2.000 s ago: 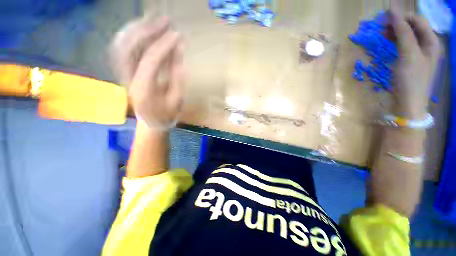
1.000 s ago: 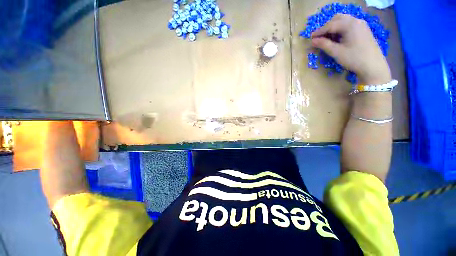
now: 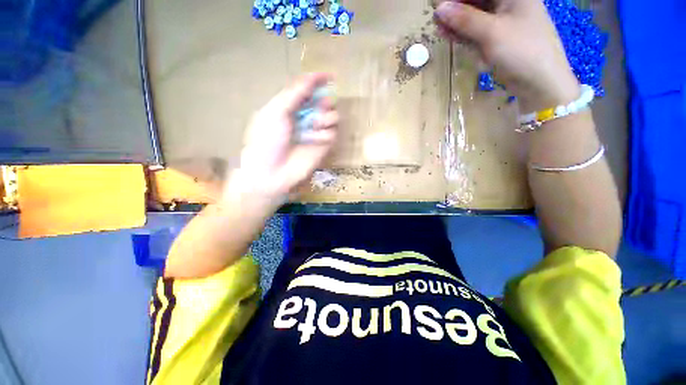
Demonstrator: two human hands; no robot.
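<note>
My left hand [image 3: 289, 143] is above the middle-left of the cardboard, blurred, with its fingers curled around small pale greenish parts [image 3: 312, 113]. My right hand [image 3: 511, 45] is at the upper right, left of the pile of small blue plastic pieces [image 3: 583, 45] and partly over it. Its thumb and fingers are bent together near the top edge; whether a piece is between them cannot be told. A cluster of blue and white assemblies [image 3: 289, 15] lies at the top centre-left. A white round pot or lid [image 3: 416, 55] with dark specks around it lies left of my right hand.
Brown cardboard [image 3: 203, 98] with shiny tape strips [image 3: 453, 150] covers the table. An orange bin or tray [image 3: 83, 199] is at the left table edge. A dark glossy surface [image 3: 68, 90] is at upper left. A blue plastic bin [image 3: 656, 128] stands at the right edge.
My left hand has come out of the orange area at the left and over the cardboard, now with pale parts in it. My right hand has moved left and up from the blue pile.
</note>
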